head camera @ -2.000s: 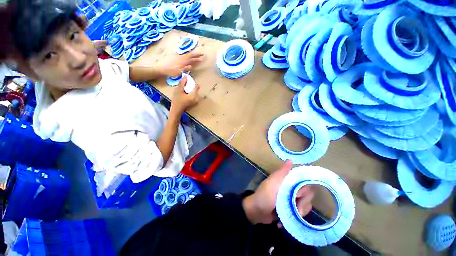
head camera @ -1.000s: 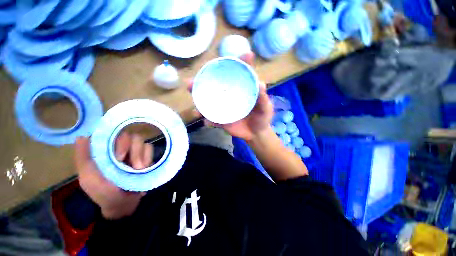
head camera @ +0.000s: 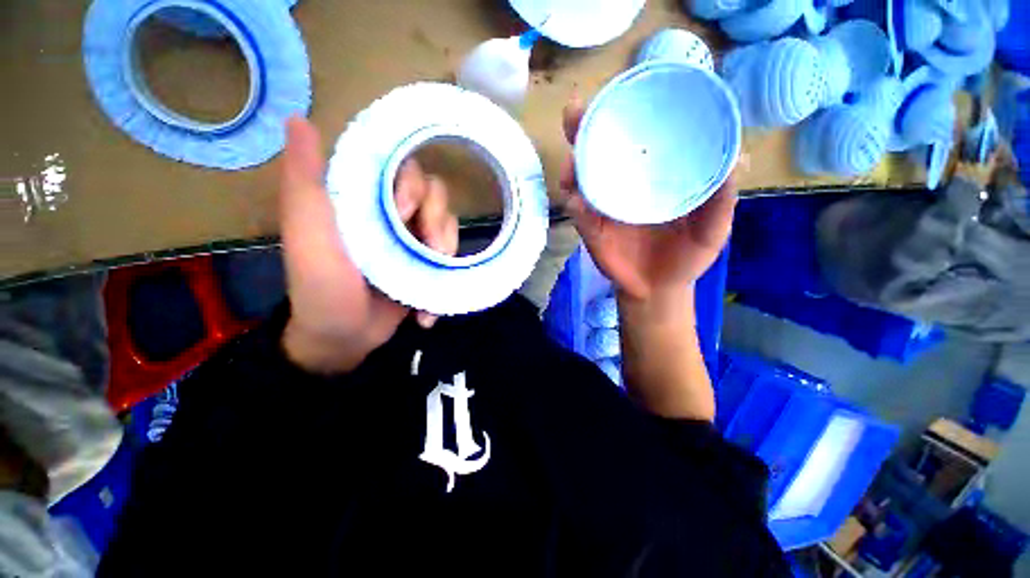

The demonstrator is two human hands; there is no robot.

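My left hand (head camera: 339, 260) holds a pale blue flanged ring (head camera: 352, 215) above my lap, its toothed rim and large centre hole facing me. Some fingers show through the hole; the thumb is up at the left. My right hand (head camera: 655, 254) holds a pale blue dome (head camera: 655, 141) with its smooth hollow inside facing me, the fingers around its sides and below. The ring and dome are apart, side by side. A white glue bottle (head camera: 495, 70) with a blue nozzle lies on the table behind them.
Another flanged ring (head camera: 102, 85) lies on the brown table (head camera: 57, 215) at the left. Dome stacks (head camera: 779, 81) and loose domes lie at the back right. A red stool (head camera: 209, 311) is below the table edge at the left. A blue parts bin (head camera: 697, 305) with domes stands beside my lap.
The view has turned from the neighbouring worker toward my lap and the right side. My right hand, holding the dome, came into view; both hands now sit further right in the picture.
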